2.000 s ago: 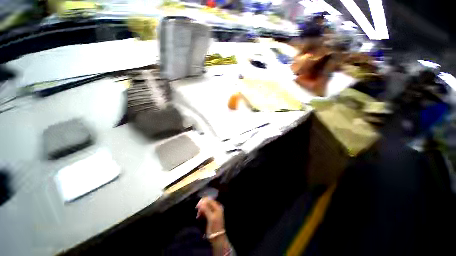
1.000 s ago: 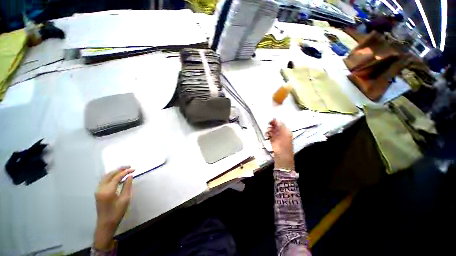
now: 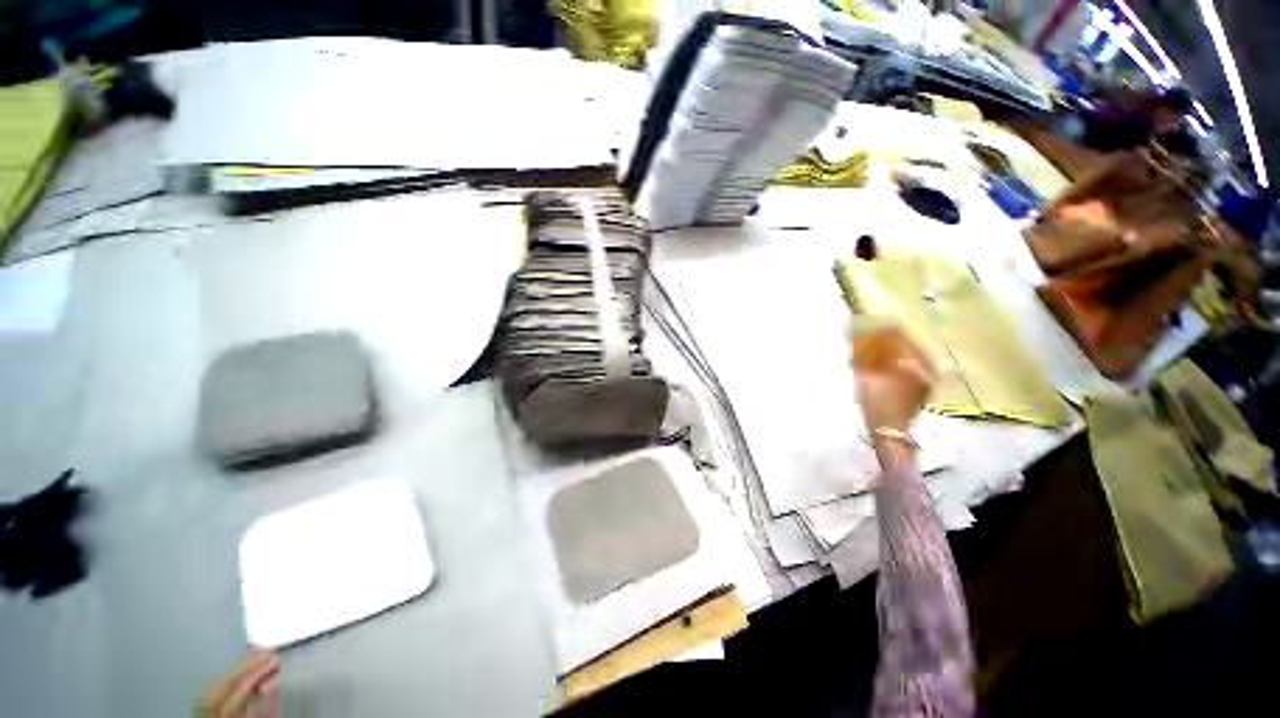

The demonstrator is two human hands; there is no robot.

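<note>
A white stiffener board (image 3: 337,561) lies flat in front of me. My left hand (image 3: 246,687) is at its lower left corner, mostly cut off by the bottom edge, so its grip cannot be told. My right hand (image 3: 893,376) is blurred, reaching to the khaki panel (image 3: 983,337); the amber glue bottle seen there earlier is hidden, and what the hand holds cannot be told. A single grey lining piece (image 3: 622,527) lies right of the board. A low stack of grey pieces (image 3: 288,396) sits behind the board.
A tied bundle of grey pieces (image 3: 583,323) leans behind the lining piece. A tall tied board stack (image 3: 737,119) stands behind it. Black cloth (image 3: 42,536) lies far left. Brown bags (image 3: 1123,253) and hanging khaki panels (image 3: 1158,491) are at the right.
My right hand has moved right and farther forward, to where the glue bottle stood. My left hand has drawn back toward the bottom edge, leaving the white board more exposed. The view has shifted.
</note>
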